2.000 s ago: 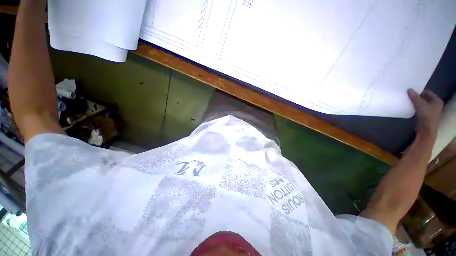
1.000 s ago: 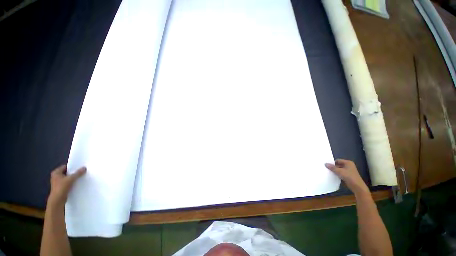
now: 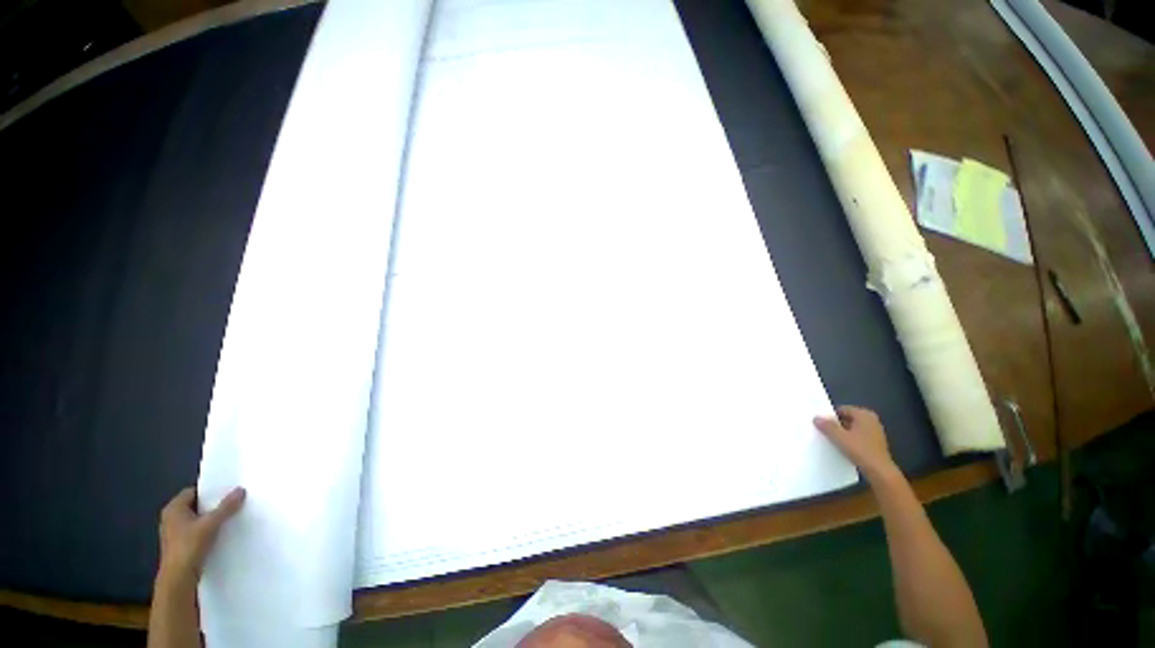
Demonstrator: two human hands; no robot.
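The white paper marker [image 3: 570, 291] lies over the dark spread fabric [image 3: 108, 317], with its left part rolled or folded over and hanging past the front table edge. Faint lines show along its front edge. My left hand [image 3: 196, 532] holds the outer left edge of the rolled part, thumb on top. My right hand [image 3: 855, 437] holds the marker's front right corner, thumb on top and fingers at the edge. The fingertips under the paper are partly hidden.
A cream roll [image 3: 937, 342] lies across the fabric's right end, with a metal clamp [image 3: 1011, 462] beside it. Papers with a yellow slip [image 3: 973, 203], a long thin stick [image 3: 1041, 291] and a small dark pen [image 3: 1064, 296] lie on bare wood. White rolls [image 3: 1089, 101] are at far right.
The view has tilted up from the floor and shirt to the tabletop. Since one second ago, the rolled part and my left hand sit lower in view. Both hands still hold the marker.
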